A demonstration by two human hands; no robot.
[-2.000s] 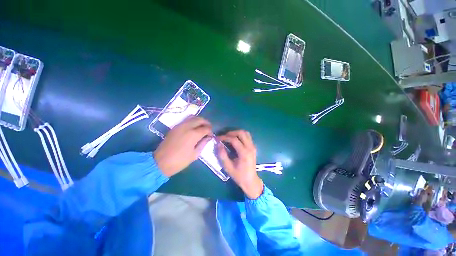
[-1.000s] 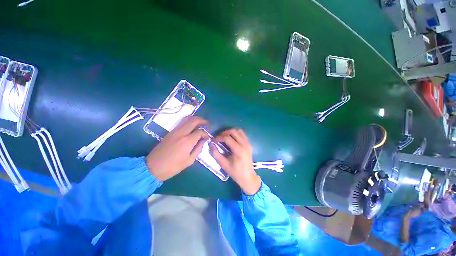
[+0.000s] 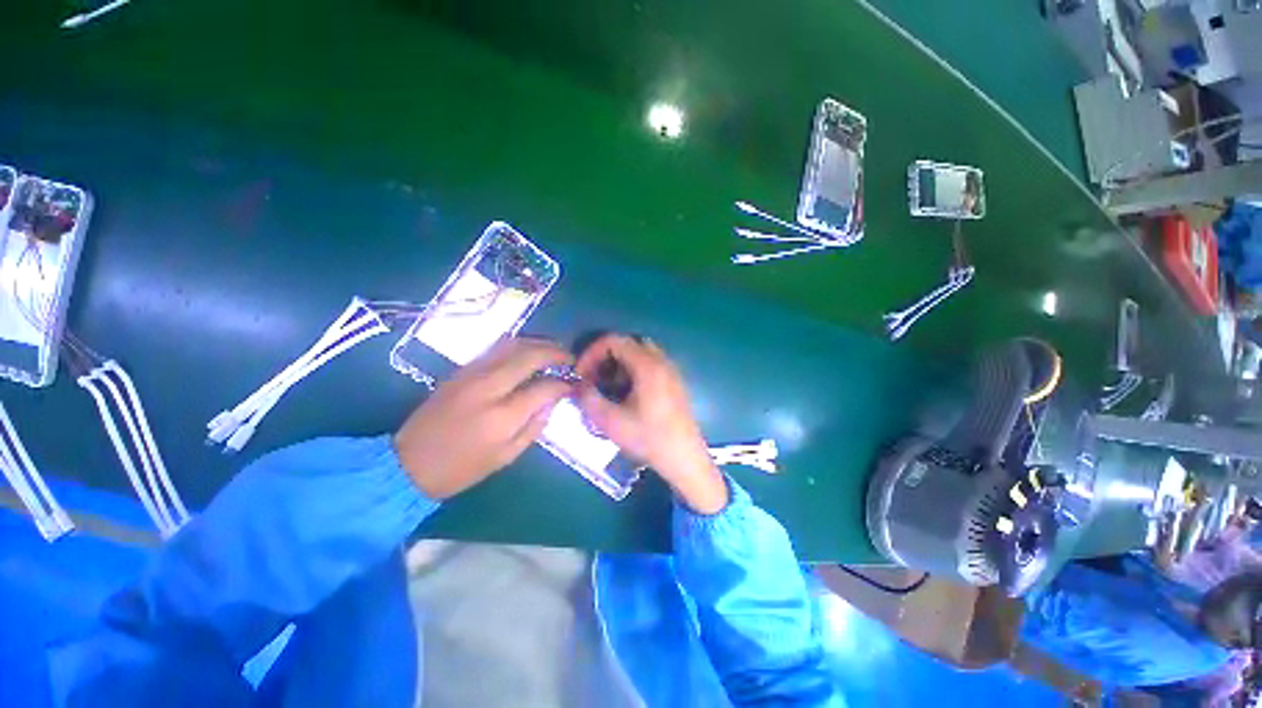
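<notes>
An open power bank unit [image 3: 588,445] lies tilted on the dark green worktop under my hands. Its upper end is hidden by my fingers; its white cable ends [image 3: 747,454] show right of my right wrist. My left hand [image 3: 487,412] is on the unit's upper left edge, fingertips pinched at its top end. My right hand [image 3: 639,404] is bent over the same end, thumb and fingers close together. What the fingertips hold is too small to tell. A second open unit [image 3: 478,307] lies just beyond my left hand, its white cables [image 3: 298,371] to the left.
More open units [image 3: 39,284] stand at the far left with cables hanging down. Two spaced units [image 3: 833,166] lie on the brighter green belt. A dark grey tape dispenser [image 3: 948,505] is at right, a cardboard box [image 3: 920,616] below it. A person in blue [image 3: 1128,622] is at far right.
My right hand has curled further over the unit's upper end, and its fingers have shifted slightly up. The belt units appear slightly further right. My left hand has barely moved.
</notes>
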